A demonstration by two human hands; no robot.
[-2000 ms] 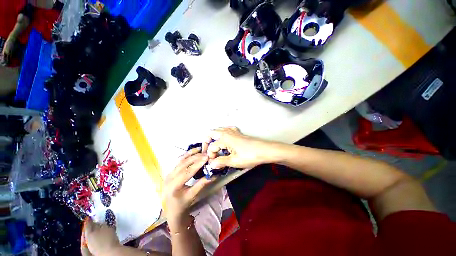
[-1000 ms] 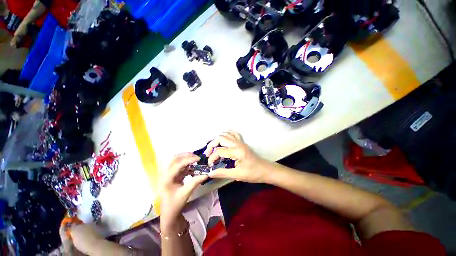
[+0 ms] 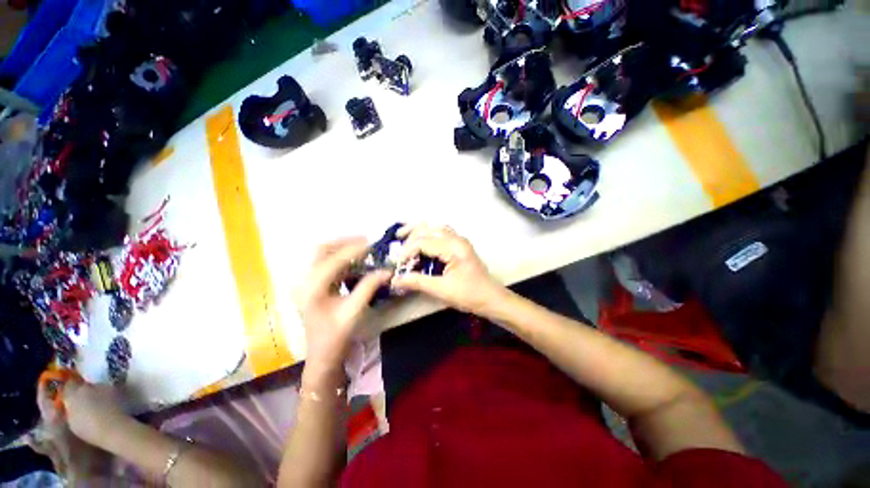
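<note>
My left hand (image 3: 336, 291) and my right hand (image 3: 452, 272) hold a black housing (image 3: 389, 250) between them, low over the bench's near edge. My fingers cover most of it, and the part inside is too blurred to make out. Two camera modules, one (image 3: 363, 116) alone and a small cluster (image 3: 383, 69), lie on the bench ahead. A single black housing (image 3: 281, 116) with a red wire sits to their left. Fitted housings (image 3: 546, 176) with white discs and red wires stand grouped on the right.
Yellow-orange tape strips (image 3: 240, 248) cross the white bench (image 3: 382, 181). Cut red and white wire leads (image 3: 150, 269) are piled at the left, near a neighbour's hands with orange on the fingers (image 3: 59, 386). A black cable (image 3: 803, 86) lies at the right. Another person's arm shows at the right edge.
The view has shifted, so the bench things sit differently in the picture. My hands still hold the housing, with the fingers slightly rearranged. A person's arm has appeared at the right edge.
</note>
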